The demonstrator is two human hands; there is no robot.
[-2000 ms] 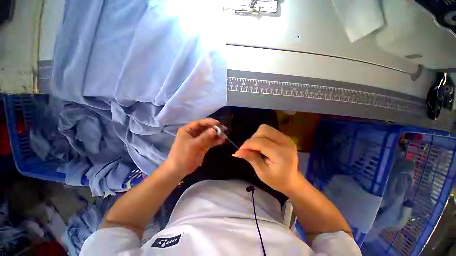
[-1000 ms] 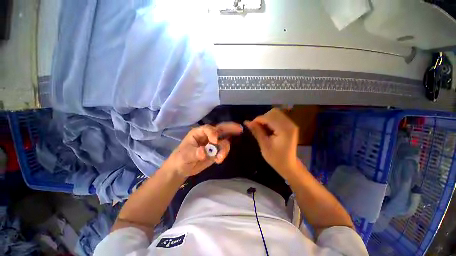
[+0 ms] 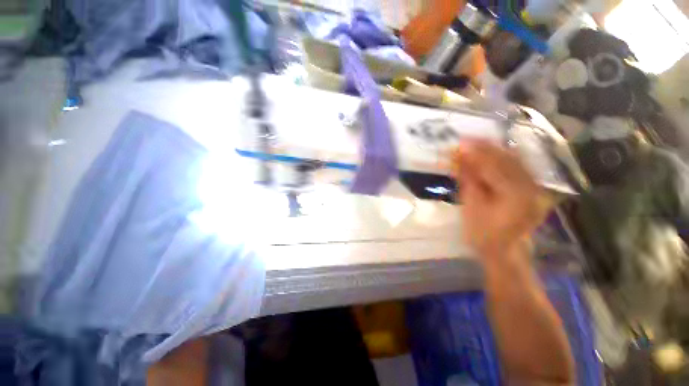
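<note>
The view is blurred. My right hand [image 3: 498,192] is raised in front of the right end of the white sewing machine arm [image 3: 302,124], fingertips pinched together; I cannot tell whether a thread or small item is between them. My left hand is out of the picture; only part of the left forearm [image 3: 178,365] shows at the bottom left, below the cloth. The light blue garment piece [image 3: 128,219] lies on the left of the table and hangs over its front edge. White lamp glare hides part of the cloth and the needle area.
A purple cloth strip [image 3: 374,139] hangs over the machine arm. A grey ruler strip [image 3: 340,283] runs along the table edge. Blue baskets [image 3: 453,339] stand below on the right. More blue cloth [image 3: 151,34] lies behind. Dark, blurred round items [image 3: 600,98] are at the back right.
The view has tilted up and shows the machine arm. My right hand has moved from above the lap up to the machine arm. My left hand, which held a small round item, has left view.
</note>
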